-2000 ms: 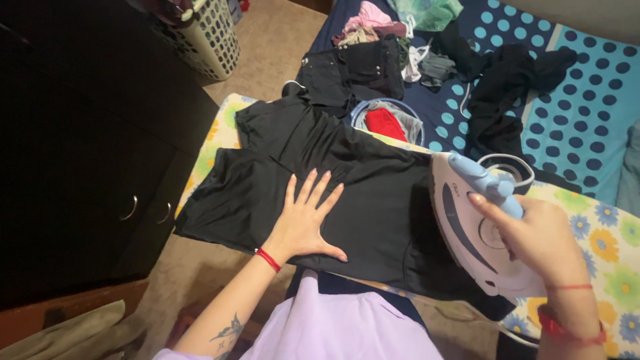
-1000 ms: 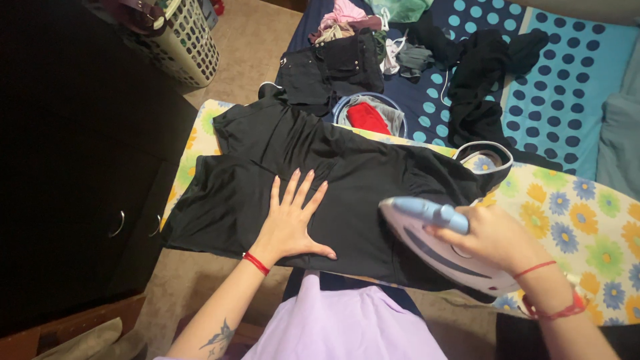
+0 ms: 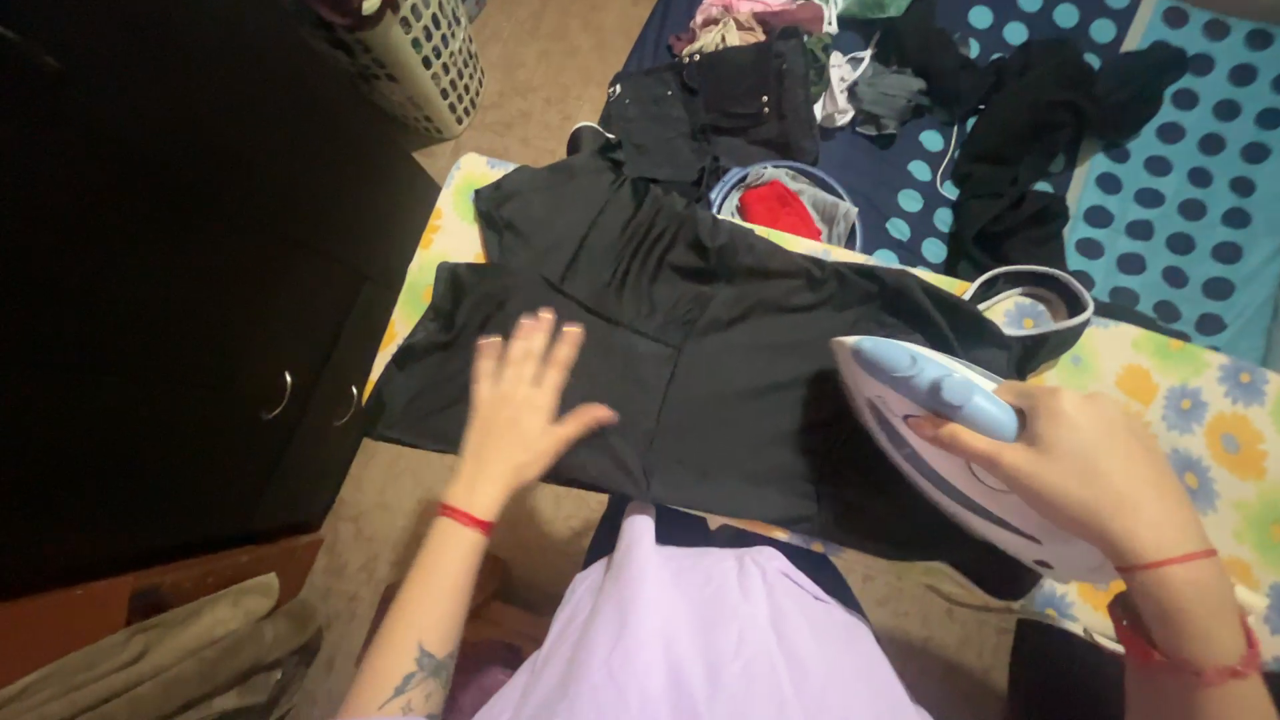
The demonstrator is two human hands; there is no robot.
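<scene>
A black garment (image 3: pixel 740 380) with a gathered section lies across a floral ironing board cover (image 3: pixel 1210 440). My left hand (image 3: pixel 525 410) is over the garment's left part, palm down, fingers spread, holding nothing; whether it touches the cloth I cannot tell. My right hand (image 3: pixel 1070 460) grips the light blue handle of a white clothes iron (image 3: pixel 960 470), which is over the garment's right part with its tip pointing up and left. Its soleplate faces down and is hidden. A dark strap with a pale edge (image 3: pixel 1075 300) loops at the garment's right end.
Beyond the board, a dark blue and turquoise dotted bedcover (image 3: pixel 1190 200) carries black shorts (image 3: pixel 750 95) and other clothes. A round blue-rimmed basket (image 3: pixel 855 215) holds red and grey cloth. A perforated laundry basket (image 3: pixel 440 80) stands on the floor, near a dark cabinet (image 3: pixel 200 250) at left.
My left hand, earlier pressed flat on the garment's middle, is now farther left on it with its fingers closer together. The iron stays in my right hand; its tip has turned to the left since two seconds ago.
</scene>
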